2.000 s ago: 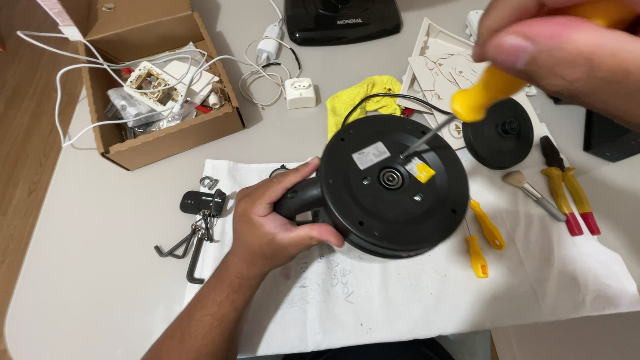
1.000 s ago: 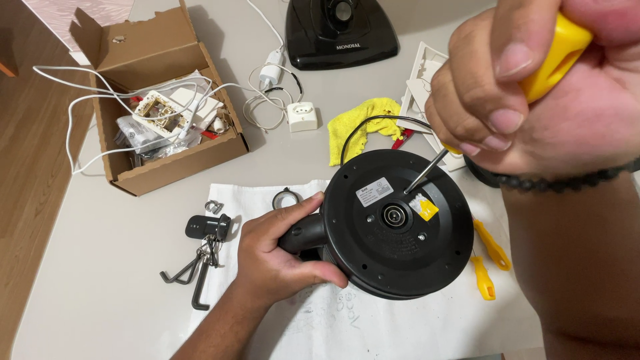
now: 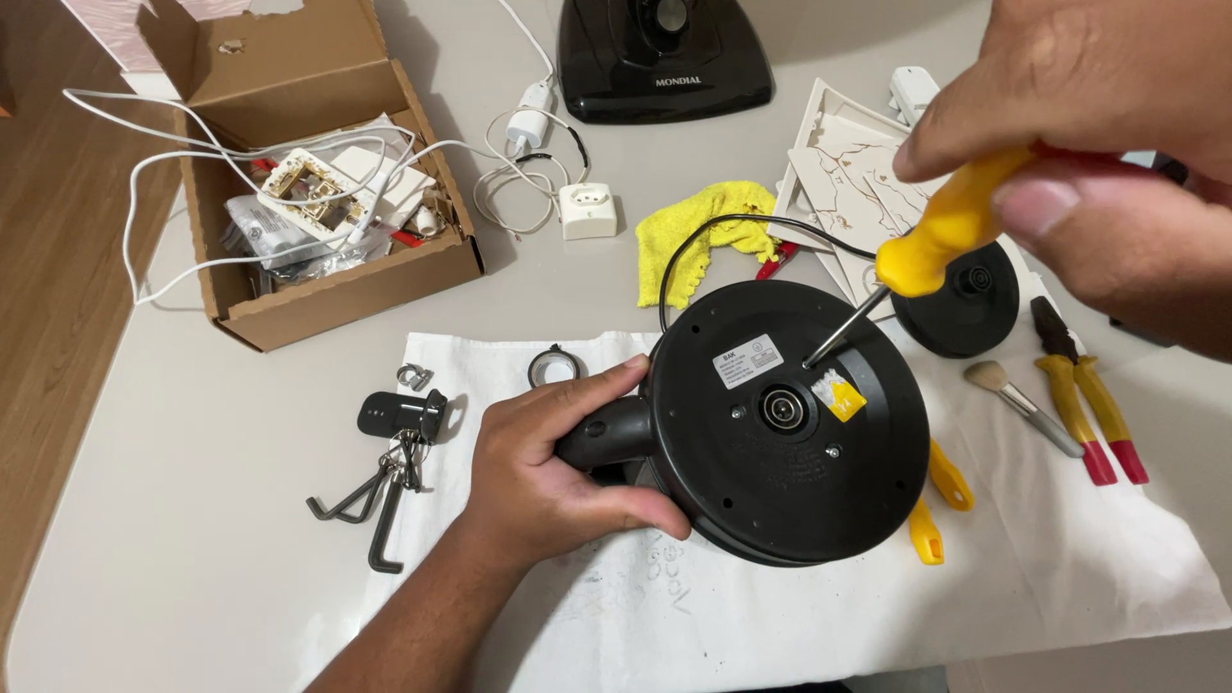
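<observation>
My left hand point(image 3: 563, 481) grips the black handle of an upturned electric kettle point(image 3: 770, 500), whose round black underside faces me. Around a ring-shaped centre connector point(image 3: 783, 410) on that underside are small screws, a silver label and a torn yellow sticker point(image 3: 841, 397). My right hand point(image 3: 1068, 164) holds a yellow-handled screwdriver point(image 3: 938, 231); its steel tip meets the underside at a screw position above the connector. Right of the kettle lies a round black power base point(image 3: 962, 300), with its cord curving behind the kettle.
A white cloth point(image 3: 616, 616) lies under the kettle. Left are hex keys point(image 3: 387, 529) and a cardboard box point(image 3: 356, 298) of electrical parts. Behind are a yellow rag point(image 3: 688, 236), a socket adapter point(image 3: 587, 212) and a black appliance base point(image 3: 664, 67). Pliers point(image 3: 1088, 409) and a brush point(image 3: 1025, 409) lie right.
My right hand has changed its hold on the screwdriver from a fist-like wrap to a grip between thumb and fingers. My left hand keeps its hold on the kettle handle.
</observation>
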